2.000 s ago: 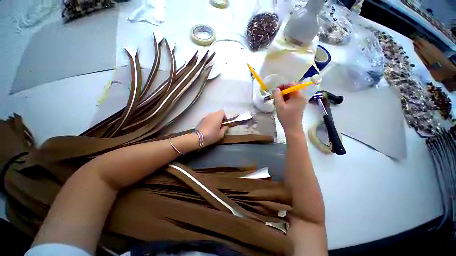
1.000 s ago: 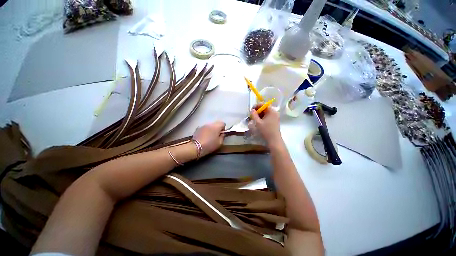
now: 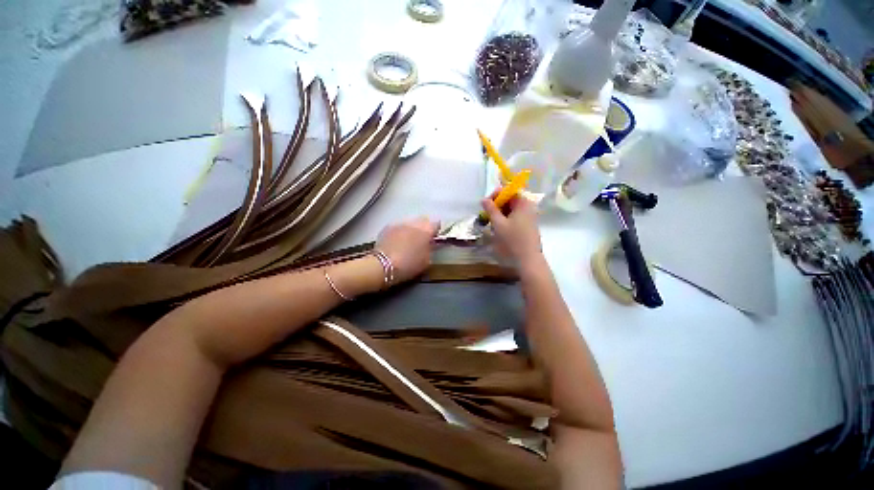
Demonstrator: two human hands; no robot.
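My left hand (image 3: 410, 251) pinches a brown strap near its whitish strap end (image 3: 462, 231). My right hand (image 3: 515, 228) holds the yellow-orange glue brush (image 3: 515, 188), its lower tip at or close to the strap end; exact contact is hard to see. A second yellow brush (image 3: 492, 151) leans in the whitish glue pot (image 3: 525, 163), just beyond my right hand. Brown straps (image 3: 326, 426) lie in a thick bundle under my forearms, one with a pale line (image 3: 383, 365). A fanned group of straps (image 3: 311, 196) lies beyond my left hand.
The hammer (image 3: 633, 249) rests on a masking tape roll (image 3: 613, 271), right of my right hand. A small white bottle (image 3: 585, 184), large glue bottle (image 3: 582, 62) and blue-rimmed tape roll (image 3: 618, 120) stand behind. Another tape roll (image 3: 392, 72) lies beyond the straps.
Two seconds ago my right hand was at the pot with the brush; it has since moved down and left to the strap end. My left hand has stayed on the strap.
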